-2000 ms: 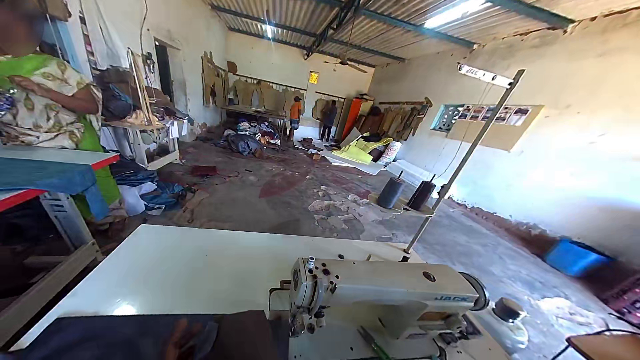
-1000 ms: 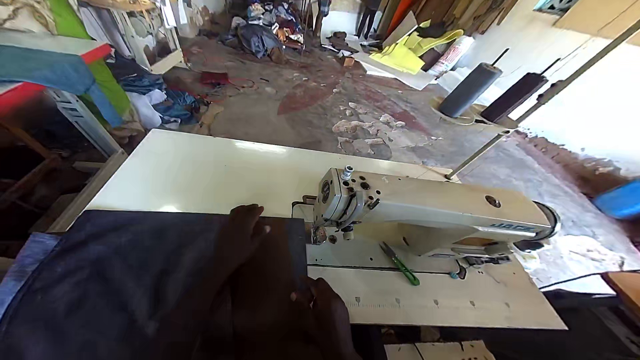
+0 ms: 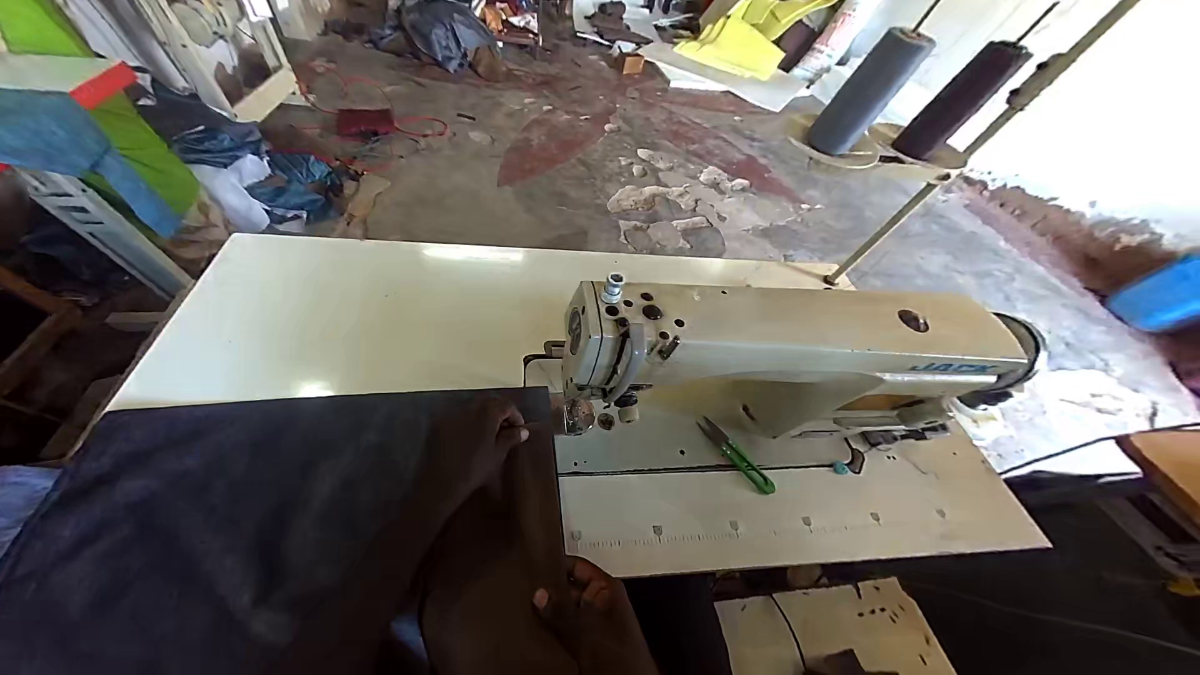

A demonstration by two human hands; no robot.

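Dark fabric [image 3: 234, 497] covers the left front of the white sewing table and hangs over its front edge. My left hand [image 3: 492, 431] pinches the cloth near its folded right edge, just left of the needle area of the Jack sewing machine [image 3: 797, 337]. Lower down, at the table's front edge, my right hand [image 3: 586, 600] grips the same edge between thumb and fingers. Green-handled thread snips [image 3: 738, 457] lie on the machine bed under the arm. The cloth edge reaches close to the presser foot; whether it lies under it cannot be told.
Two thread cones, one grey [image 3: 872, 89] and one dark [image 3: 964, 98], stand on a thread stand [image 3: 881, 234] behind the machine. Another table with blue cloth [image 3: 75, 141] is at the left. Cloth heaps [image 3: 253, 169] lie on the floor. A blue container [image 3: 1158, 292] is at far right.
The view has tilted down. Since one second ago, my left hand has moved closer to the fabric's right edge beside the needle area. My right hand remains low on that edge.
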